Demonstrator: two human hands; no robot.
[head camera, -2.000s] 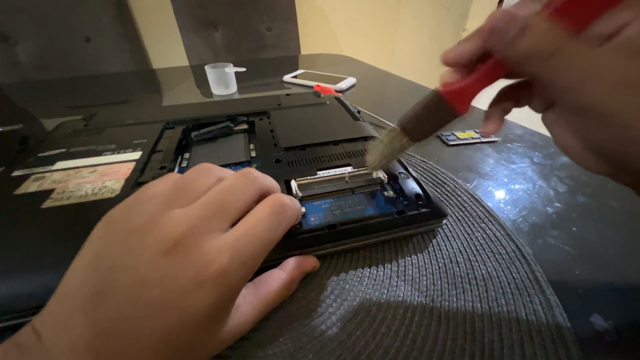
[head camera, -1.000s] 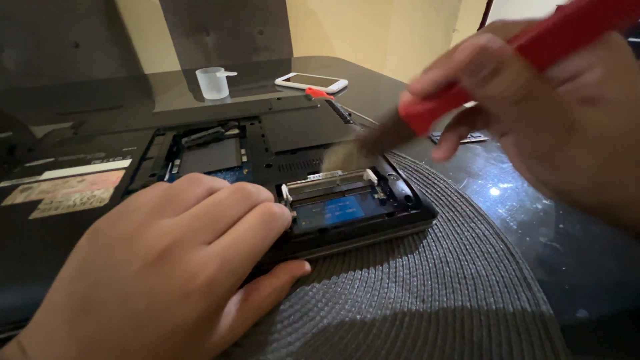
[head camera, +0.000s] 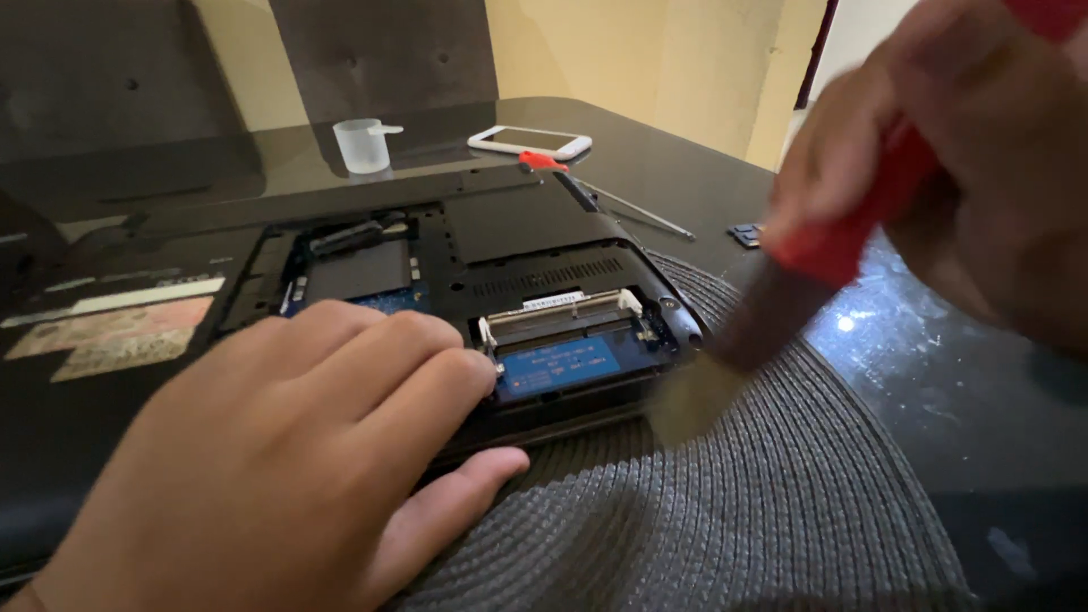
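A black laptop (head camera: 527, 221) lies bottom side up, partly on a round woven placemat (head camera: 680, 510). Its memory bay is uncovered, showing a memory slot (head camera: 561, 319) with white end clips and a blue circuit board (head camera: 561, 365). Another uncovered bay lies farther left, partly behind my fingers. My left hand (head camera: 297, 442) rests on the laptop's near edge, fingertips beside the memory bay and thumb below the edge. My right hand (head camera: 943, 170) grips a red-handled brush (head camera: 816, 246), blurred by motion. Its pale bristles are low at the laptop's near right corner, over the placemat; contact cannot be told.
Behind the laptop stand a translucent measuring cup (head camera: 364, 146) and a white smartphone (head camera: 529, 142). A screwdriver with a red handle (head camera: 544, 161) lies at the laptop's far right corner. A memory module (head camera: 745, 235) lies on the glossy dark table (head camera: 977, 408), right of the placemat.
The brush has moved from the memory slot to the near right corner of the laptop, its bristles now lower. My left hand has stayed on the laptop's edge.
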